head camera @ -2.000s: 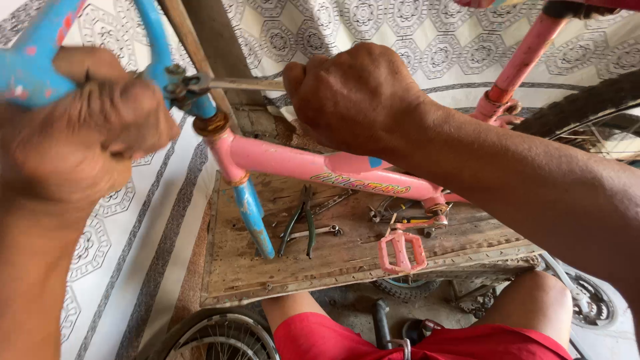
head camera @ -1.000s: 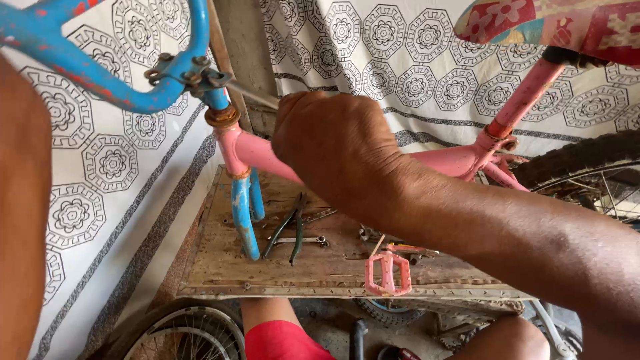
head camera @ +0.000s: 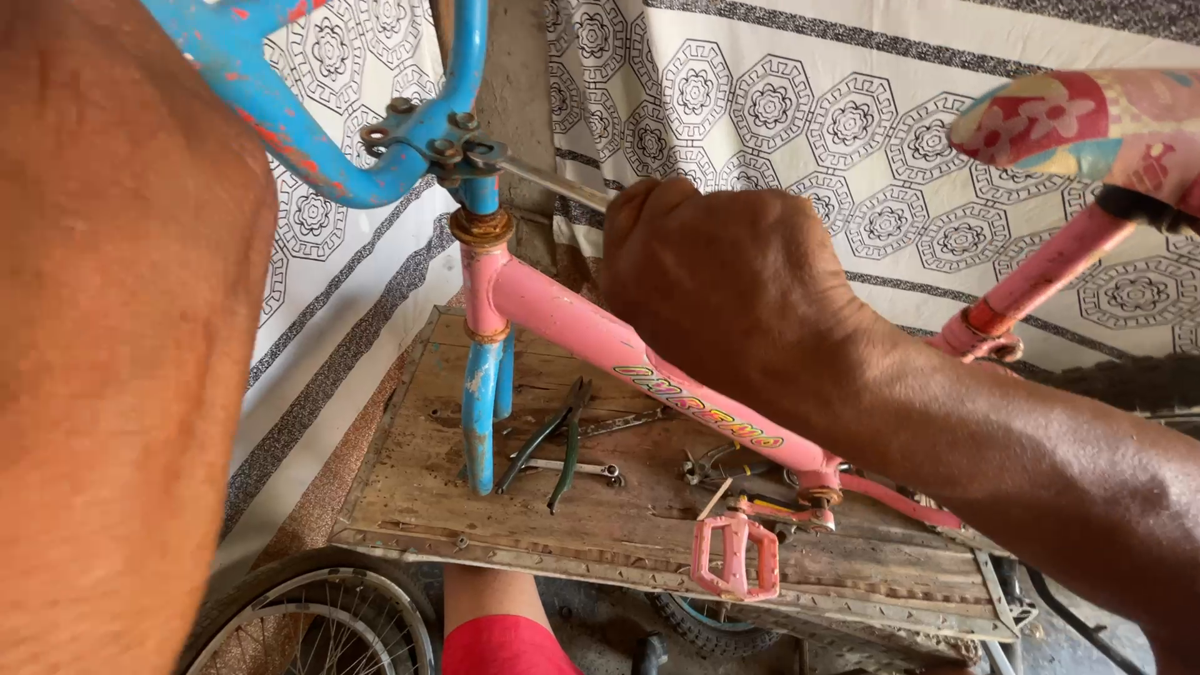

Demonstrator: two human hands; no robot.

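My right hand (head camera: 731, 281) is closed around the handle end of a metal wrench (head camera: 558, 183). The wrench's head sits on a nut at the handlebar stem clamp (head camera: 459, 150). Blue handlebars (head camera: 347, 173) with chipped red patches rise from the clamp at the upper left. Below it are a rusty headset ring (head camera: 481, 228), the pink bicycle frame (head camera: 572, 314) and the blue fork (head camera: 479, 412). My left forearm fills the left edge; the left hand itself is out of view. A pink pedal (head camera: 736, 556) hangs at the bench's front edge.
On the wooden bench (head camera: 422, 516) lie green-handled pliers (head camera: 562, 441), a small wrench (head camera: 572, 466) and other tools. A bicycle wheel (head camera: 323, 609) leans below at left. The patterned saddle (head camera: 1078, 131) is at upper right, before a patterned cloth (head camera: 769, 103).
My left hand, seen near the handlebars two seconds ago, has gone out of view. My right hand still holds the wrench at the clamp. The view has shifted.
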